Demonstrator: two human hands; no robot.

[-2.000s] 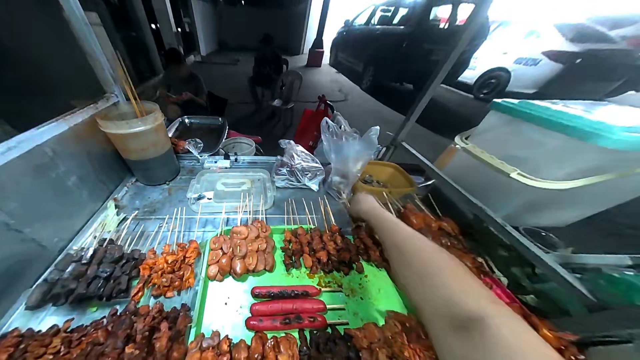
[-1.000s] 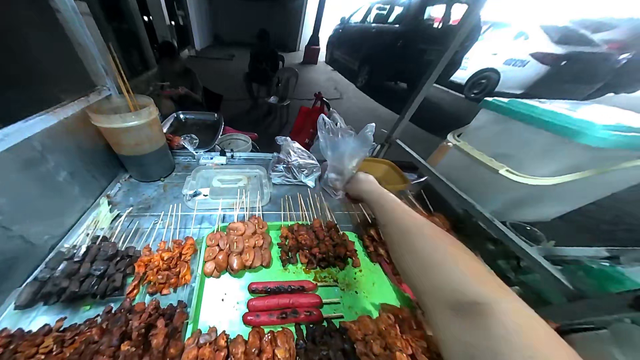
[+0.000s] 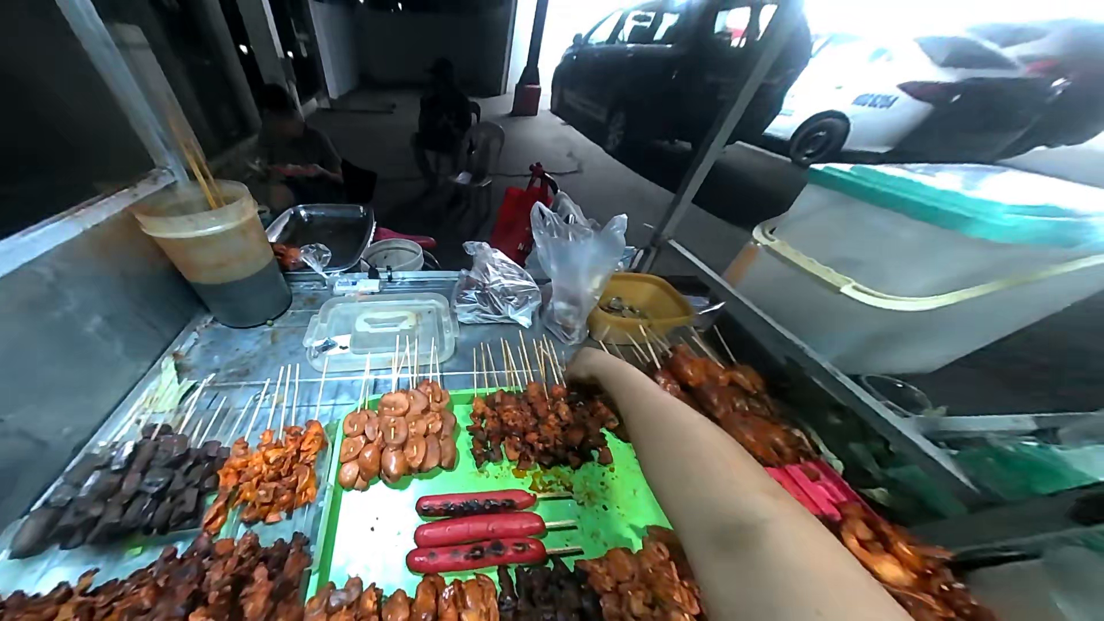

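My right hand (image 3: pixel 592 366) reaches in from the lower right and is at the stick ends of the dark grilled meat skewers (image 3: pixel 539 423) on a green tray (image 3: pixel 371 530). Its fingers are mostly hidden, so its grip cannot be told. Just beyond it stands a clear plastic bag (image 3: pixel 576 267), with a yellow bowl of coins (image 3: pixel 642 304) to the right. Round pale-brown skewered pieces (image 3: pixel 398 431) lie left of the dark skewers. Three red hotdogs on sticks (image 3: pixel 479 528) lie nearer me. My left hand is out of view.
A plastic bucket of dark liquid (image 3: pixel 216 254) holds sticks at the left. A lidded clear container (image 3: pixel 382 328) and a crumpled plastic bag (image 3: pixel 496 289) stand at the back. A large storage box (image 3: pixel 914 285) is on the right, beyond the metal frame (image 3: pixel 811 362). Two people sit behind the stall.
My right hand was at the plastic bag one second ago. It has moved down, nearer to me, to the ends of the skewer sticks. The bag stands by itself.
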